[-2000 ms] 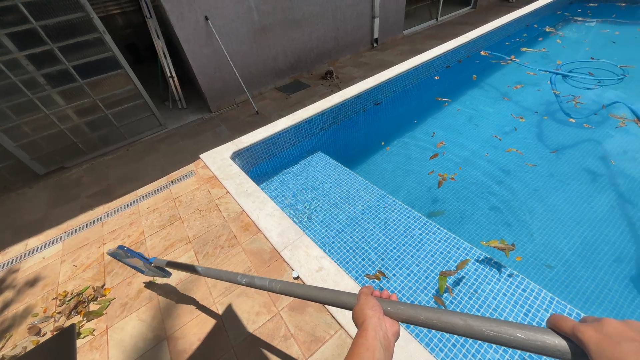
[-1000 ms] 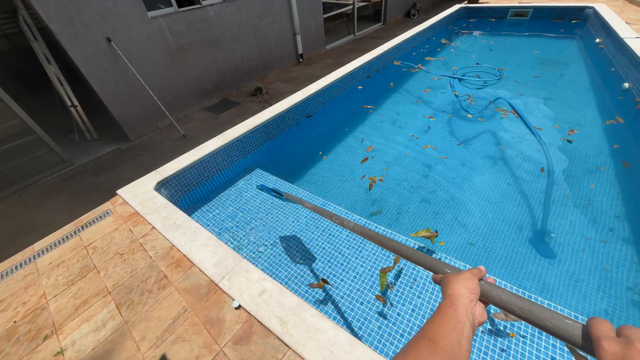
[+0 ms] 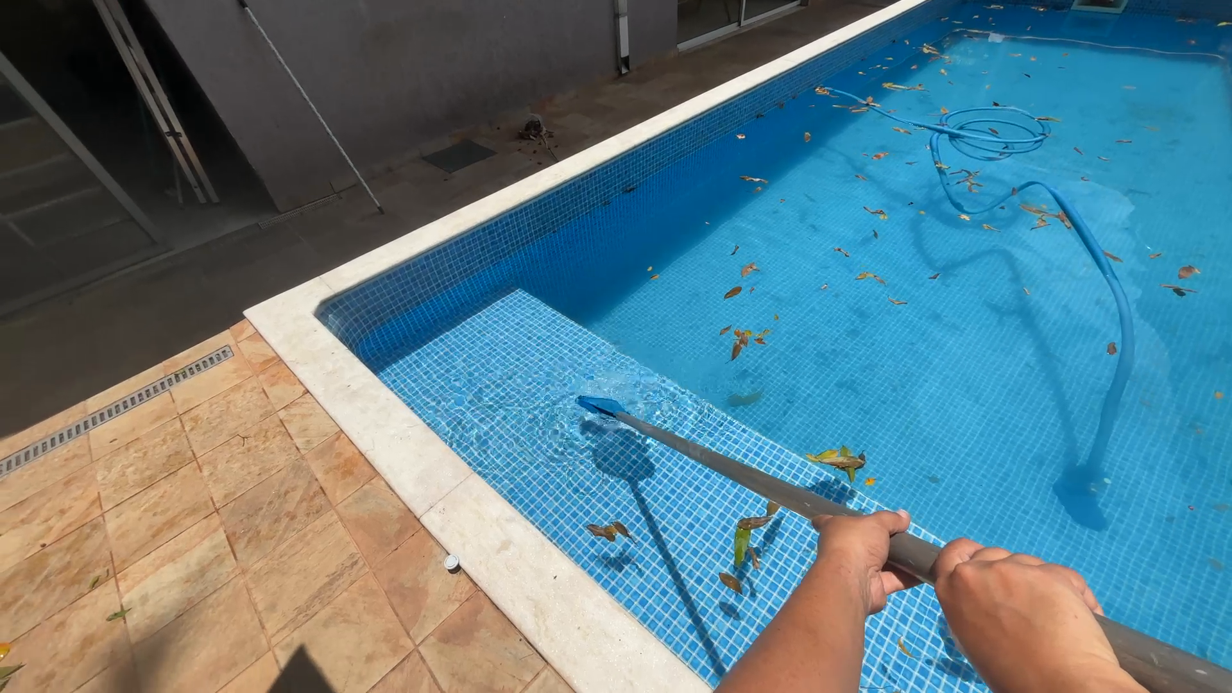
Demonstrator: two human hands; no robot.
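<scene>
Both hands grip a long grey pole [image 3: 760, 484] that slants out over the swimming pool's tiled ledge. My left hand [image 3: 863, 556] holds it farther along, and my right hand [image 3: 1020, 602] is closed around it just behind, nearer the bottom right. At the pole's far end a blue skimmer head [image 3: 601, 405] meets the water above the shallow ledge [image 3: 520, 346], with ripples around it. Its shadow falls on the tiles below. Brown and green leaves [image 3: 746, 539] lie in the water near the pole, and another leaf cluster [image 3: 842, 461] floats just beyond it.
A pale stone coping [image 3: 539, 568] borders the pool, with orange paving [image 3: 289, 539] and a drain grate [image 3: 125, 405] at left. A blue hose [image 3: 1112, 289] curls through the water among scattered leaves. A thin pole [image 3: 313, 106] leans on the grey wall.
The skimmer head has gone from above the paving, out over the ledge, and down to the water, where ripples now show. My right hand has come closer to my left on the pole.
</scene>
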